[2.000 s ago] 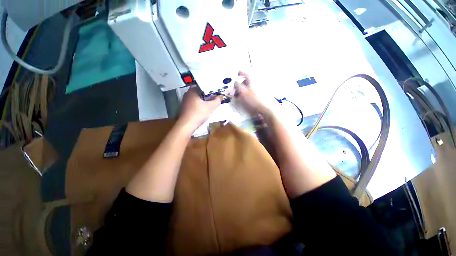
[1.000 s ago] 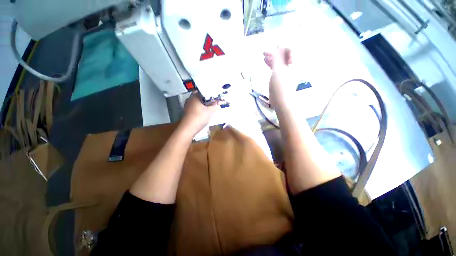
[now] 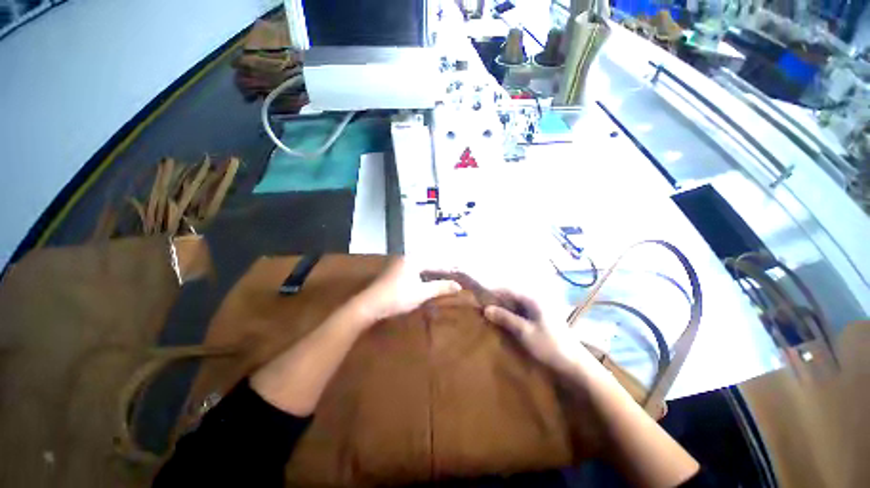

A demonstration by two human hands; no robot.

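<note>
The tan-brown bag body lies in front of me, its far edge on the near side of the sewing machine head. My left hand holds the bag's far edge left of its middle seam. My right hand holds the same edge right of the seam, partly blurred. Both hands are clear of the needle area. A black label shows on the bag's left part. A strap loop stands up at the right.
Dark-handled thread snips with a cord lie on the white table. Brown bags lie at the left, straps beyond them. A teal cloth, control screen and thread cones are behind. More bags are at right.
Both hands and the bag edge have come back from the needle. My right hand has left the snips, now lying on the table, and grasped the bag. The view has tilted up.
</note>
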